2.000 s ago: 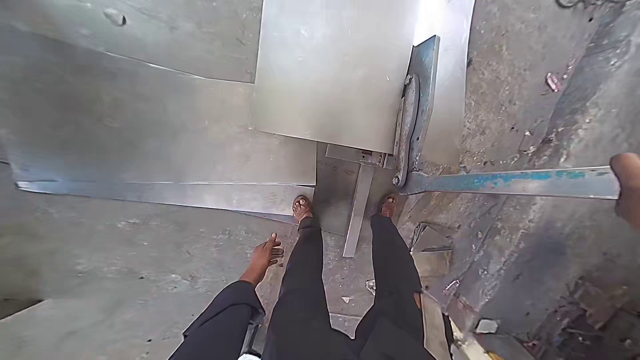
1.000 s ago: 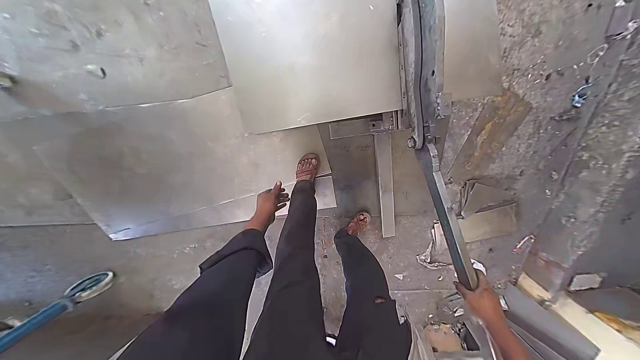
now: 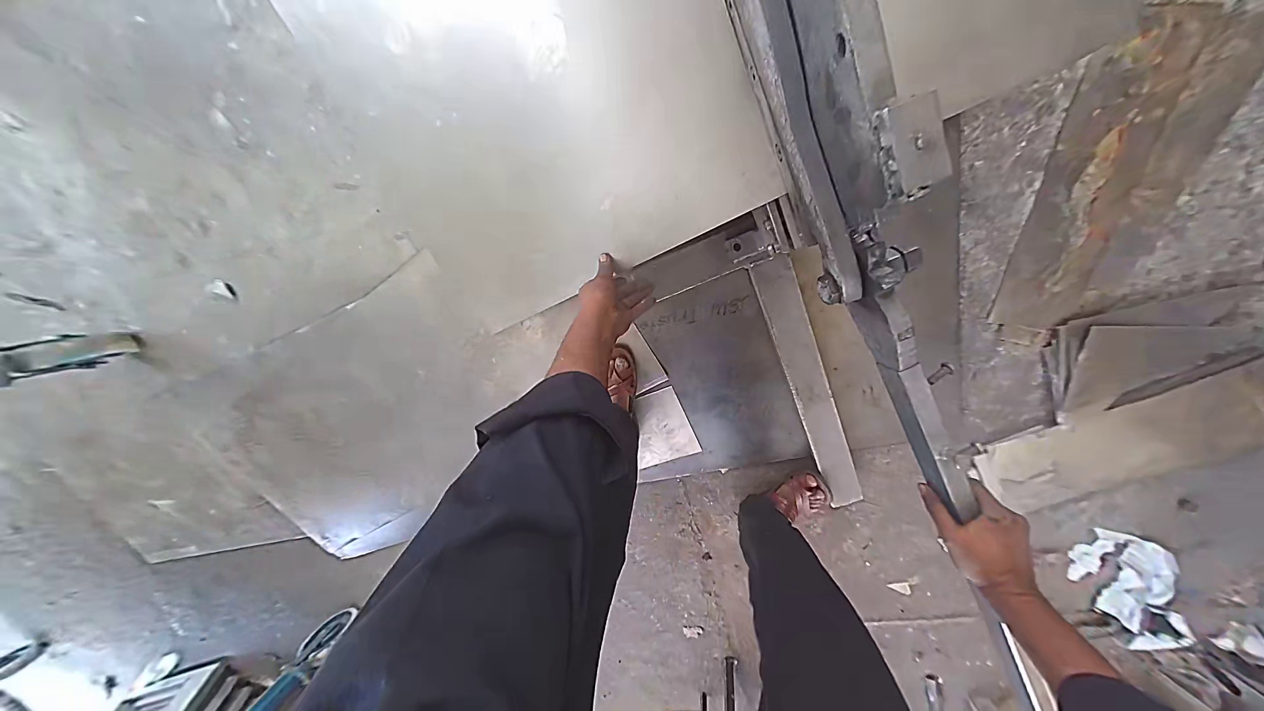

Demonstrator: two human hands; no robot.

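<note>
My left hand (image 3: 610, 298) rests at the near edge of a metal sheet (image 3: 592, 148), its thumb on the sheet and its fingers spread. The sheet lies on the bed of a lever shear (image 3: 825, 148), against the blade on its right side. My right hand (image 3: 983, 538) is closed around the shear's long metal lever (image 3: 918, 425), below the bolted pivot (image 3: 879, 272). A flat metal bar (image 3: 810, 380) runs from the shear's base toward my feet. Part of the lever below my right hand is hidden by the hand and forearm.
More metal sheets (image 3: 346, 434) lie on the floor at the left. Small offcuts (image 3: 667, 430) lie near my left foot. Flat scrap pieces (image 3: 1165, 355) and crumpled white material (image 3: 1136, 583) are at the right. Loose bolts lie about the floor, and a blue-handled tool (image 3: 286, 686) is at the lower left.
My left hand, apart from the sheet earlier, is now at its near edge. The lever, out to the right at first, has swung down toward me with my right hand on it. The view has shifted closer.
</note>
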